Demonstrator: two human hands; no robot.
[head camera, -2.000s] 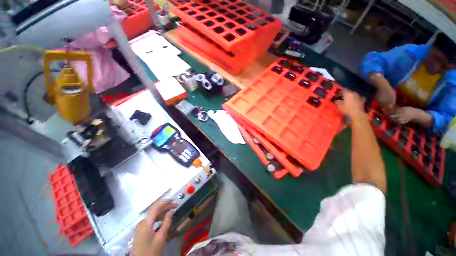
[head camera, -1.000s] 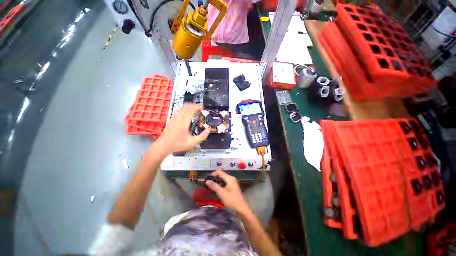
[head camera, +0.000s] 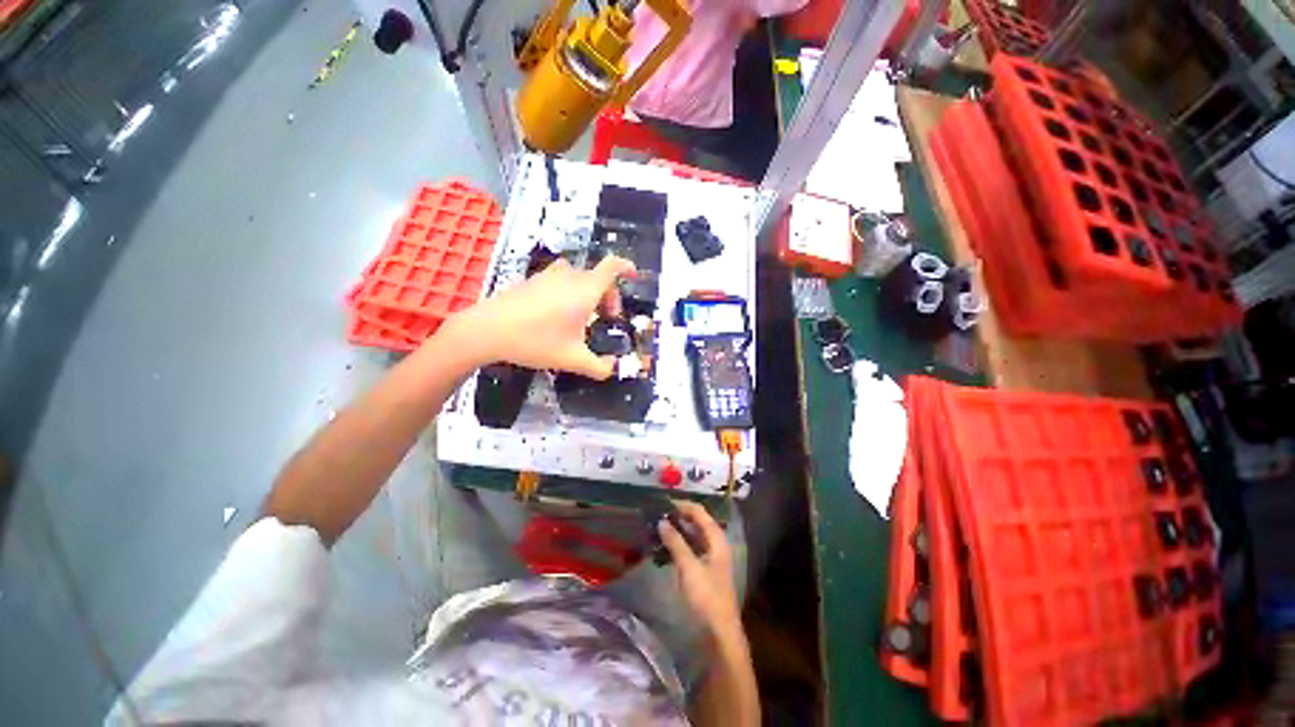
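My left hand (head camera: 547, 320) reaches over the fixture nest (head camera: 642, 348) on the white machine deck. Its thumb and fingers are spread around a dark round-faced watch unit (head camera: 611, 338) in the nest; I cannot tell whether they grip it. My right hand (head camera: 703, 557) is low in front of the machine's front edge, its fingers closed on a small black watch unit (head camera: 678, 534), partly hidden by them. The flat black sliding base (head camera: 629, 213) runs back from the nest. The yellow press cylinder (head camera: 570, 93) hangs above the deck's back left.
A handheld terminal (head camera: 722, 372) and a small black block (head camera: 697, 239) lie on the deck's right. Control buttons (head camera: 670, 476) line its front edge. Empty red trays (head camera: 430, 263) are left. Red trays with black units (head camera: 1058, 526), a white cloth (head camera: 879, 433) and a red-white box (head camera: 817, 232) are on the right bench.
My view has swung from the bench to the machine. My right hand has left the red tray and now holds a watch unit. My left hand has moved from the deck's front edge to the nest.
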